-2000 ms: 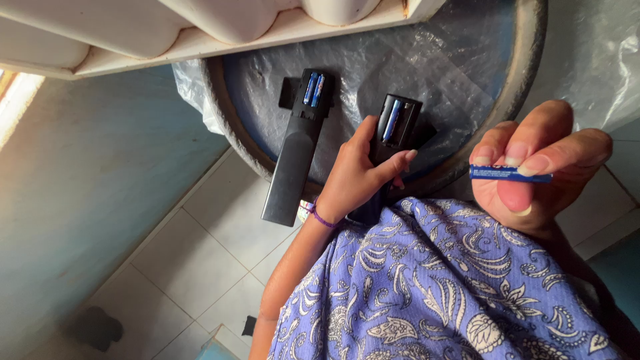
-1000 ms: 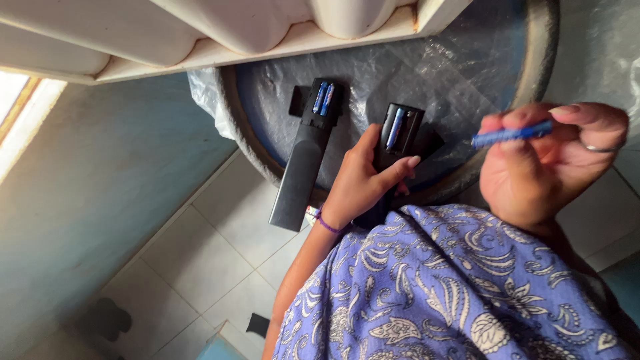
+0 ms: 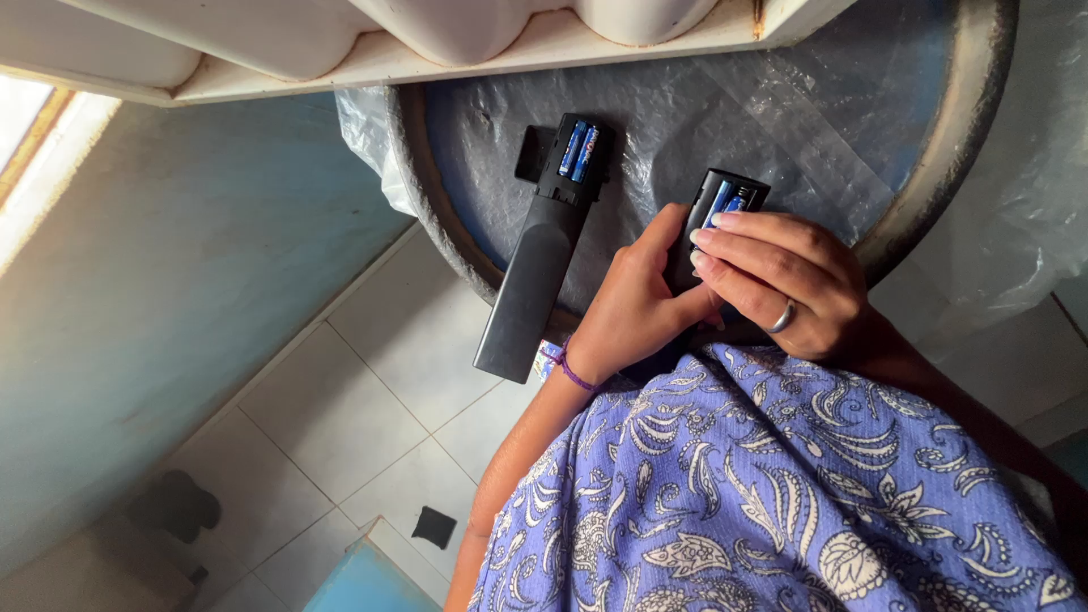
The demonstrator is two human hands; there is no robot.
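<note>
My left hand grips a black battery-powered device around its body, its open battery compartment facing up. One blue battery lies in the left side of that compartment. My right hand, with a ring on one finger, has its fingertips on the compartment, over a second blue battery that is mostly hidden. Left of my hands lies another black device with a long flat handle; two blue batteries sit side by side in its open compartment. A small black flap sticks out beside it.
Both devices are over a round, plastic-covered surface with a thick worn rim. A white ridged object overhangs the top edge. Patterned blue cloth covers my lap. Below are floor tiles with a small dark piece.
My right hand has moved left with the blue battery, from out at the right to the compartment of the device in my left hand. My left hand keeps its grip.
</note>
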